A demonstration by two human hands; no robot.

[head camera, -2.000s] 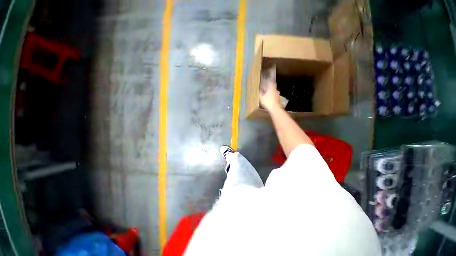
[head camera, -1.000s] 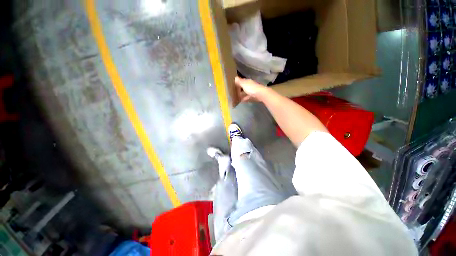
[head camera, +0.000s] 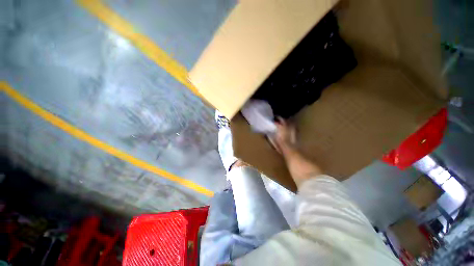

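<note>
An open brown carton (head camera: pixel 270 47) fills the upper right, tilted in view. Many black parts (head camera: pixel 312 67) are piled inside; single shapes are hard to make out. My right hand (head camera: pixel 283 136) is inside the carton's near side, blurred, with its fingers closed on the end of a crumpled white sheet (head camera: pixel 259 115). The sheet lies against the near corner beside the black parts. The fingertips are partly hidden. My left hand is not in view.
A red stool (head camera: pixel 158 239) stands at lower left, and another red stool (head camera: pixel 421 143) is right of the carton. Yellow lines (head camera: pixel 114 150) cross the grey floor. My legs (head camera: pixel 252 202) are below the carton. Blurred items show at lower right.
The carton looks much larger and turned in view. My right hand has gone from the carton's outer near corner to inside it, onto the white sheet.
</note>
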